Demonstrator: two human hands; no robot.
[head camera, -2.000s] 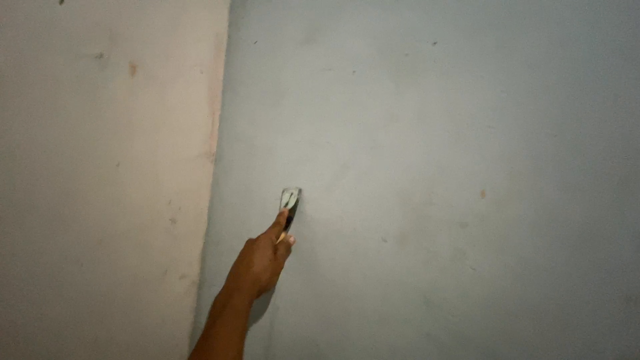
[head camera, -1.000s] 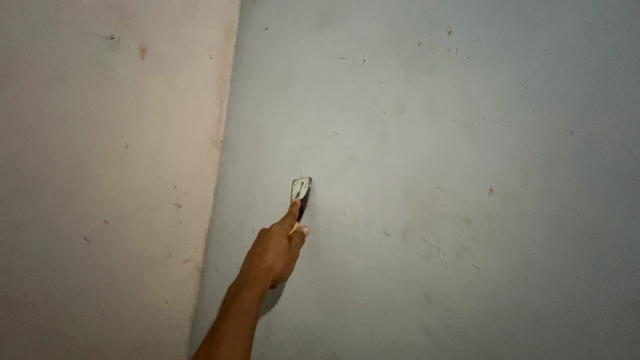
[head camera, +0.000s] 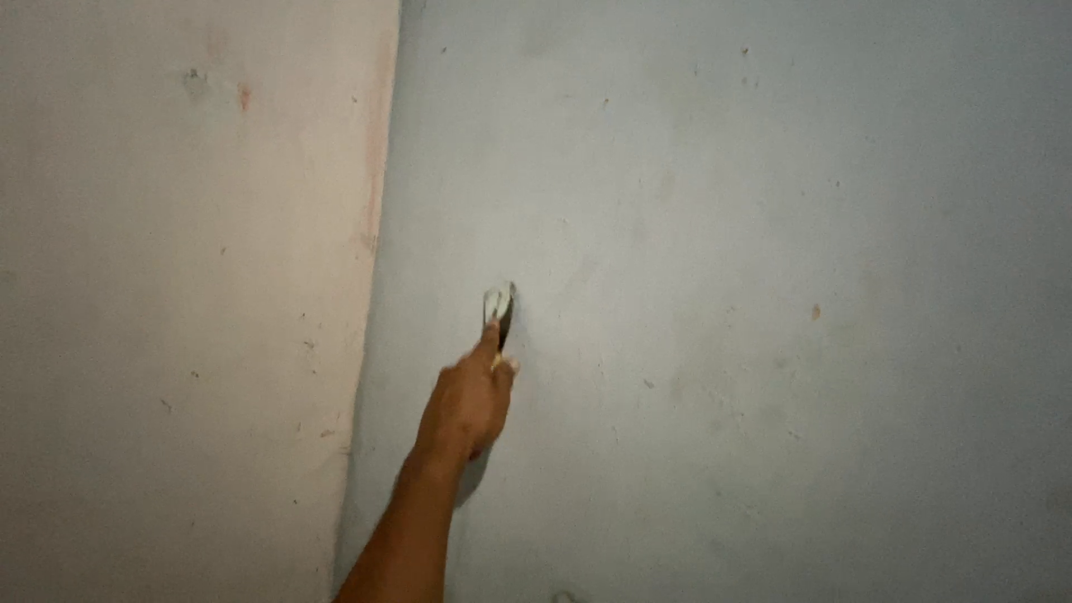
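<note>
My left hand reaches up from the lower edge of the head view and grips a small putty knife. Its index finger lies extended along the tool towards the blade, and the thumb is on the right side. The handle is mostly hidden by the hand. The putty knife's blade is smeared with a pale material and points up at the grey-blue wall. Whether the blade's edge touches the wall cannot be told. My right hand is out of view.
A beige wall stands on the left, meeting the grey-blue one along a near-vertical line. Both surfaces bear small scuffs, pits and stains, among them a reddish mark and a brownish spot. A faint curved shape shows at the bottom edge.
My left hand has stayed near the same part of the grey-blue wall, still holding the putty knife. The blade looks more tilted than a second ago.
</note>
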